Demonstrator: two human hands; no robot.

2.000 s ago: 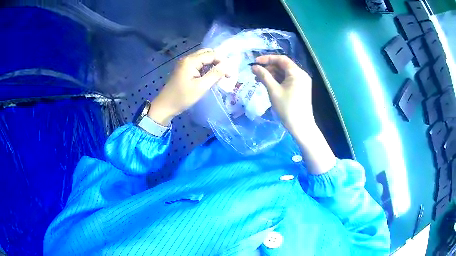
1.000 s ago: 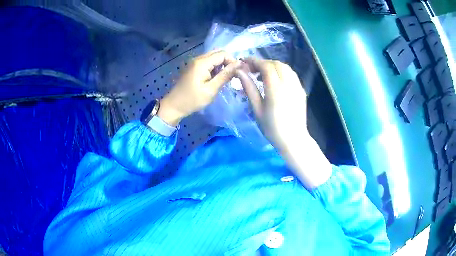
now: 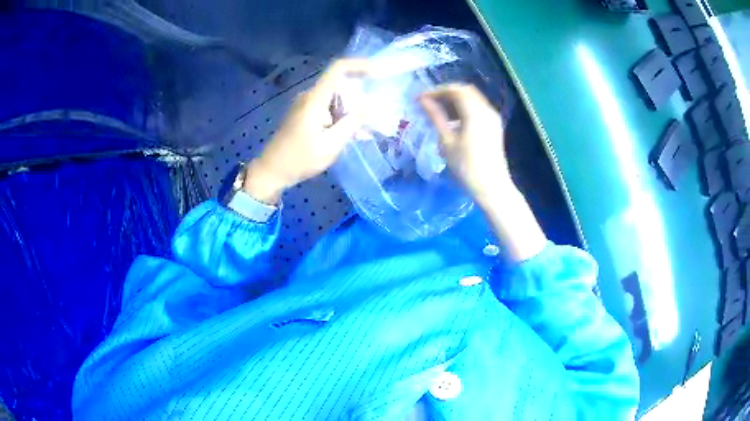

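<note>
A crinkled clear plastic bag [image 3: 419, 215] is over my lap, with white contents and a small red mark inside. My left hand [image 3: 300, 136], with a watch on the wrist, is at the bag's upper left side, its fingers closed on the bag beside a bright white patch. Glare hides whether a small part is also pinched there. My right hand [image 3: 479, 144] is blurred above the bag's right side, thumb and fingertips close together. Whether it holds anything cannot be made out.
Flat black plates [image 3: 674, 156] lie in rows at the far right of the green bench [image 3: 567, 99], whose edge runs just right of my right hand. A thin dark tool [image 3: 693, 355] lies near a white sheet [image 3: 687, 403]. A blue curtain hangs left.
My hands came together over the bag about a second ago and are now apart again. My right hand has moved right, and more of the bag shows between them.
</note>
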